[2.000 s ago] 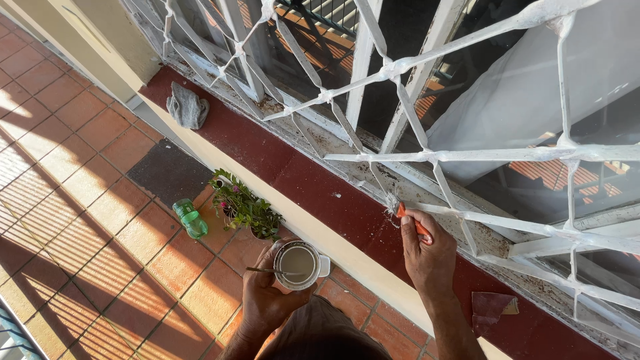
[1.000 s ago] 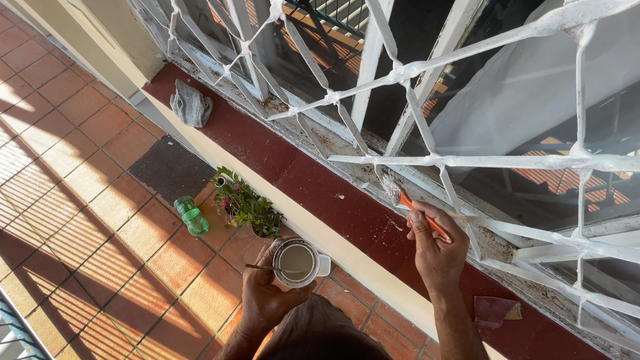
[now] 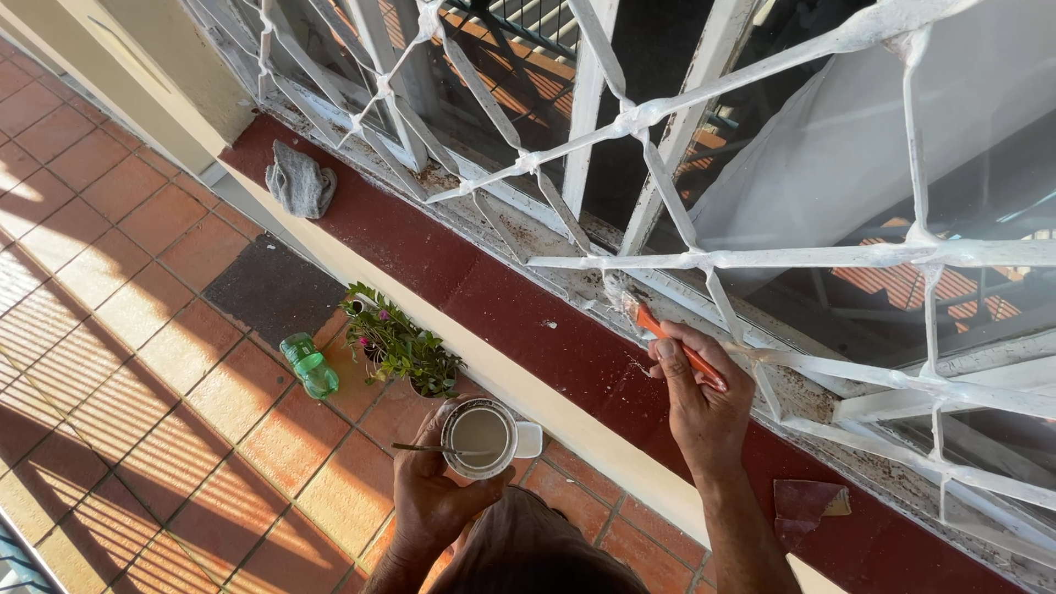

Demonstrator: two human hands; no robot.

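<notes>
At the lower middle, my left hand (image 3: 441, 487) grips a cup (image 3: 528, 440) with a white handle. Pale liquid (image 3: 478, 432) fills part of it, and a thin stick or handle (image 3: 421, 448) lies across its rim. My right hand (image 3: 701, 396) holds a paintbrush by its orange handle (image 3: 686, 353) over the dark red sill. White-coated bristles (image 3: 619, 293) are at the lower edge of the white metal window grille (image 3: 639, 120), beside the worn white frame; whether they touch it is hard to tell.
A grey cloth (image 3: 299, 181) lies at the sill's (image 3: 511, 305) far left, and a piece of sandpaper (image 3: 804, 507) at its lower right. Potted plants (image 3: 404, 342), a green plastic bottle (image 3: 309, 367) and a dark patch (image 3: 272, 285) are on the tiled floor (image 3: 198, 379) below.
My right hand with the brush has moved slightly away from where it was one second ago, and the brush angle has shifted. My left hand keeps hold of the cup.
</notes>
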